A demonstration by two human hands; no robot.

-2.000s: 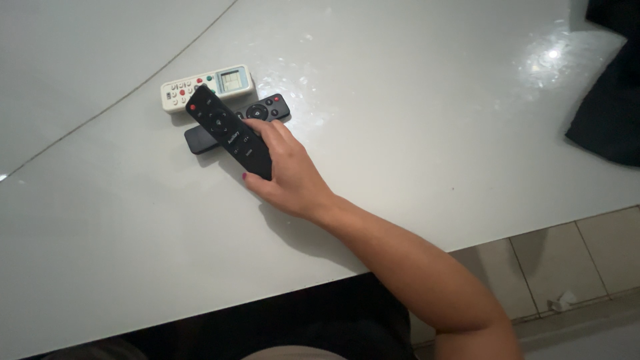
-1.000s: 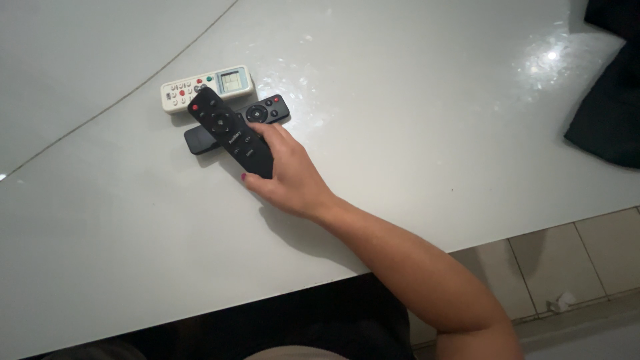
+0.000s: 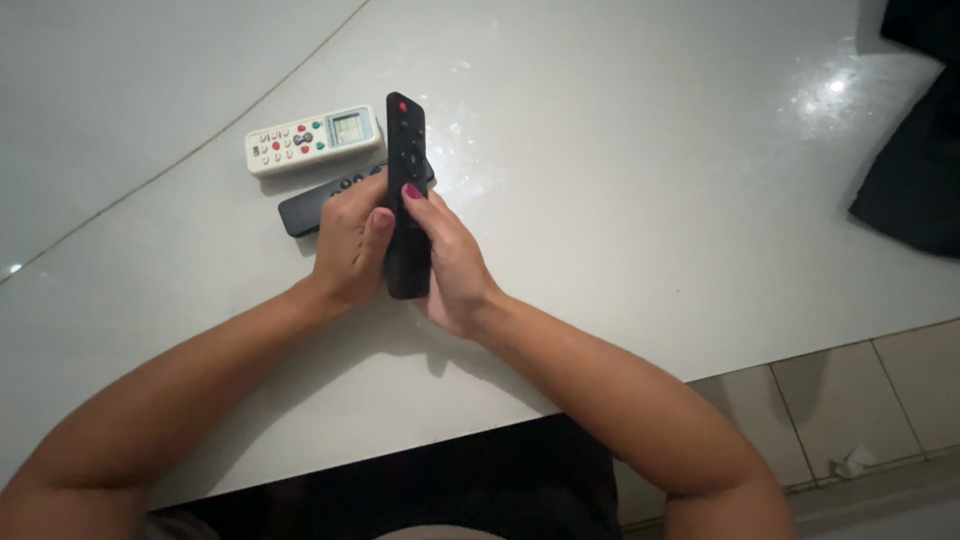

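Observation:
Both my hands hold a slim black remote control (image 3: 409, 255) above the table, its red-button end pointing away from me. My left hand (image 3: 356, 240) grips its left side, and my right hand (image 3: 454, 259) grips its right side with the thumb over its face. Beneath and behind my hands lies a second dark remote control (image 3: 302, 214), partly hidden by my left hand and the held remote. Just beyond it rests a white remote control (image 3: 289, 146) with a small display and red, green and grey buttons.
The glossy white table (image 3: 600, 225) has a dark seam running across its far left. Black cloth (image 3: 911, 165) lies at the right edge. Beyond the near edge, floor tiles (image 3: 757, 405) show at lower right, with a small whitish object (image 3: 855, 461) on them.
My left hand has come into view and taken hold of the black remote. My right hand has moved that remote off the other dark one to the right and turned it more upright in view.

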